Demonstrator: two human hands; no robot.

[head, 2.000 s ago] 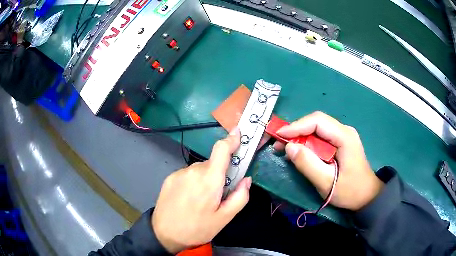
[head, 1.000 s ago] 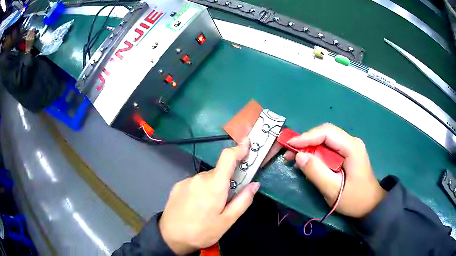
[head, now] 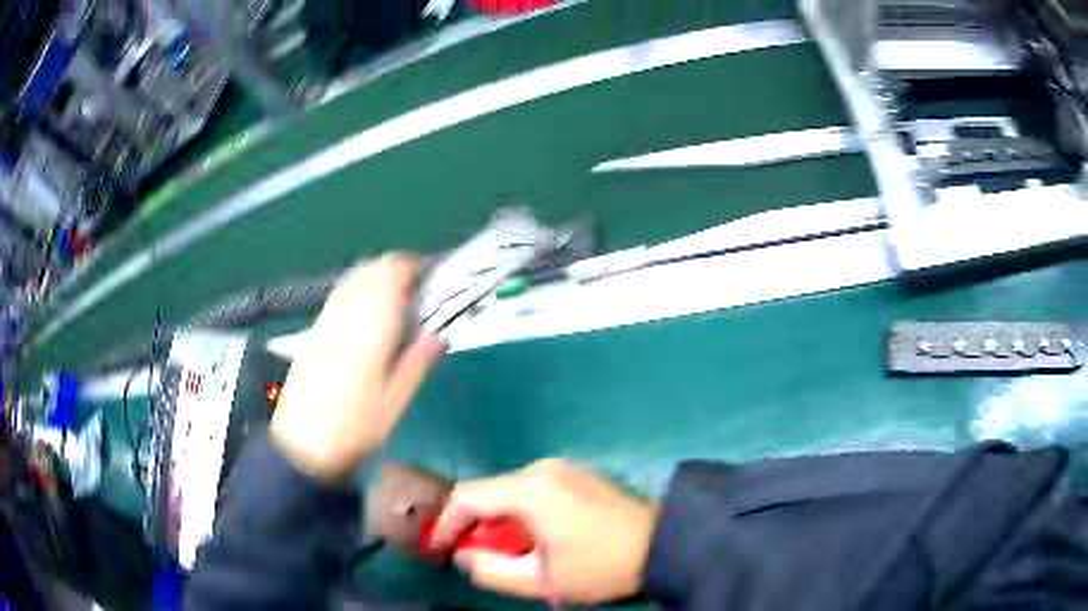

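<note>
My left hand [head: 346, 370] is raised over the white rail and holds the contact strip [head: 477, 269], which is blurred and tilted; its studs cannot be made out. My right hand [head: 567, 525] grips the red handpiece [head: 489, 539], with its tip end pointing left. The orange-brown base plate [head: 400, 507] lies left of the handpiece, partly behind my right fingers. No strip shows on the plate.
The control box [head: 197, 442] stands at the left. Another contact strip [head: 981, 347] lies on the green bench at the right. A pointed metal strip [head: 740, 149] lies on the conveyor. The metal fixture [head: 883, 155] stands at the upper right.
The view has swung to the right. My left hand has lifted the strip off the plate and moved it up toward the rail. My right hand still holds the handpiece.
</note>
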